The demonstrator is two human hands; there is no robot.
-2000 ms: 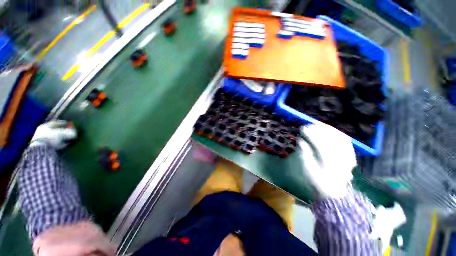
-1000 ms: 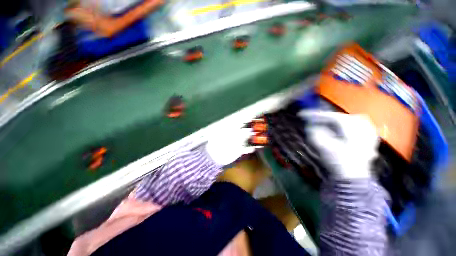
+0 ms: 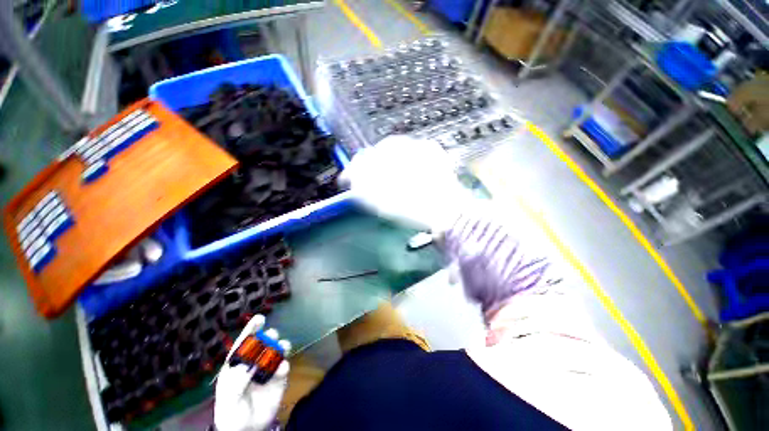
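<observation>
My gloved left hand (image 3: 249, 396), at the lower left, holds a coil unit (image 3: 260, 353) with a black body, orange-copper bands and a blue face. My gloved right hand (image 3: 405, 181) is above the bench between the blue bin and the clear trays. It is blurred and overexposed. Its fingertips are near the bin's right edge, and I cannot tell whether they hold anything. Black plastic housings (image 3: 181, 324) stand packed in rows on the bench beside my left hand.
A blue bin (image 3: 291, 220) holds black moulded parts (image 3: 261, 160). An orange board (image 3: 160, 181) with blue-and-white parts (image 3: 44, 231) rests over its left side. Clear blister trays (image 3: 422, 93) stand behind my right hand. A thin dark tool (image 3: 347, 276) lies on the green bench (image 3: 320, 303).
The view has swung right, from the conveyor to the bench and trays. My left hand has brought a coil unit from the belt side to the housings. My right hand has moved towards the trays.
</observation>
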